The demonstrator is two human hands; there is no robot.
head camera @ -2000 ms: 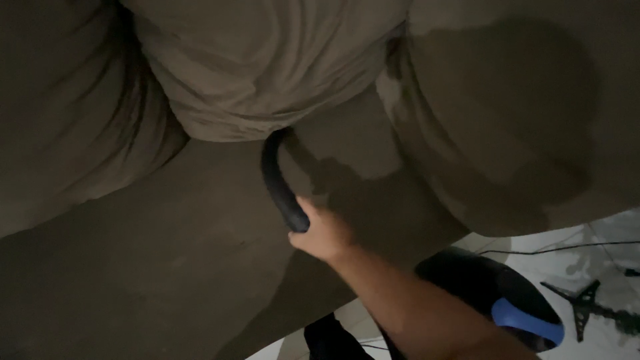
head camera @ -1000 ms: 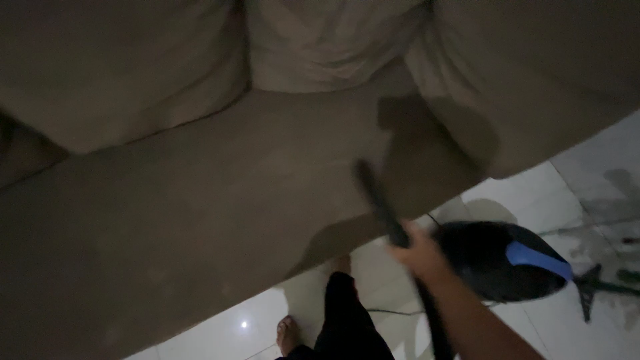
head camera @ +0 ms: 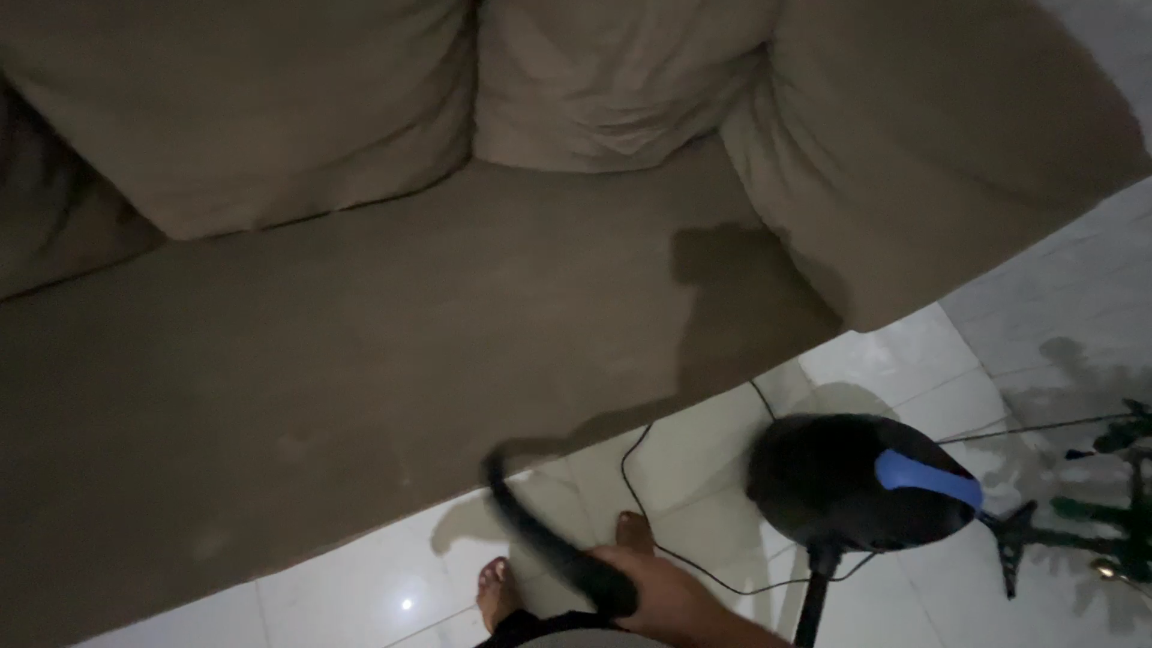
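Note:
My right hand [head camera: 670, 589], at the bottom of the view, is closed around a curved black vacuum hose handle [head camera: 549, 540]. The handle's tip lies over the front edge of the brown fabric sofa [head camera: 360, 360]; whether it touches the sofa cannot be told. To the right of my hand, a black vacuum cleaner body with a blue handle [head camera: 927, 481] stands on the floor, a dark tube or hose [head camera: 813, 598] running down from it. My left hand is out of view.
Back cushions [head camera: 621, 90] line the sofa. A thin black cable [head camera: 630, 477] loops over the white tiled floor [head camera: 360, 585] near my feet [head camera: 498, 589]. Dark green and black stand-like parts [head camera: 1089, 531] are at the far right.
My right hand has brought the black handle from the middle of the seat, near the cushions, back toward my body and the sofa's front edge. The view has shifted.

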